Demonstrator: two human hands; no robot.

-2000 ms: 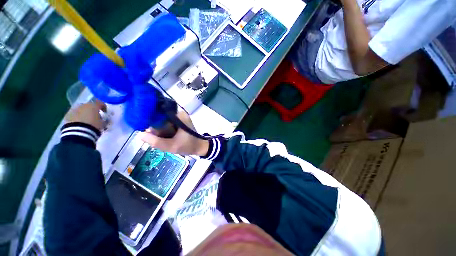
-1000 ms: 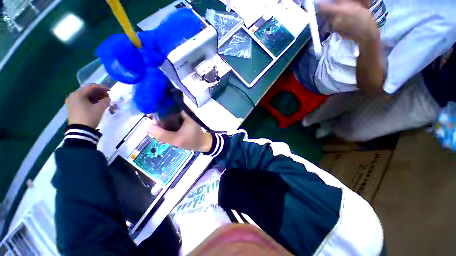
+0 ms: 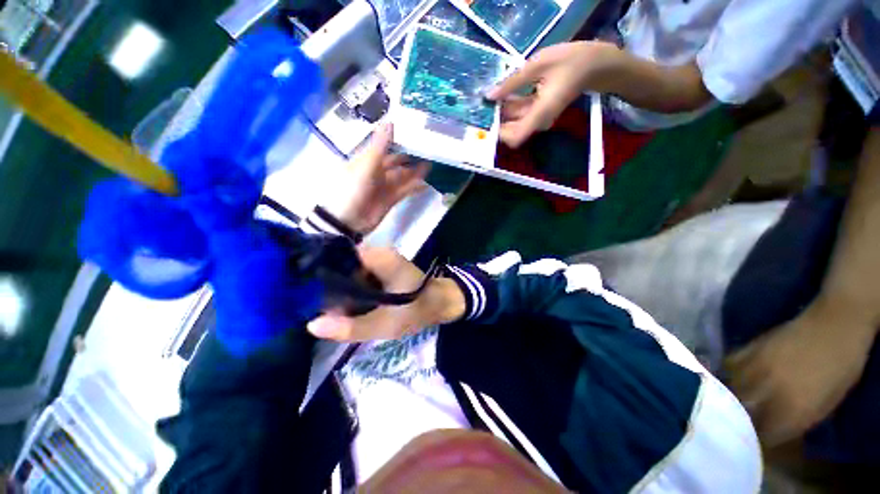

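A white housing (image 3: 453, 145) with a green circuit board (image 3: 449, 82) is held at the upper middle by another person's hand (image 3: 555, 87). My left hand (image 3: 378, 185) reaches across to it, fingers spread and empty. Its fingertips are close to the housing's near left corner; I cannot tell if they touch. My right hand (image 3: 391, 299) is closed around the dark body of a screwdriver (image 3: 333, 270), lower and nearer to me. A bright blue bunched wrap (image 3: 232, 193) sits on the screwdriver and hides its far part. My left sleeve covers the bench in front of me.
A white and silver device with a small metal mechanism (image 3: 365, 96) stands beyond my left hand. Another green board (image 3: 516, 14) lies at the top edge. A white slatted rack (image 3: 87, 439) is at lower left. A red stool (image 3: 569, 145) and another person are on the right.
My left hand has moved from the far left across to the upper middle. The other person has brought a housing over. My right hand has moved nearer to me with the screwdriver. The housing before me is now hidden.
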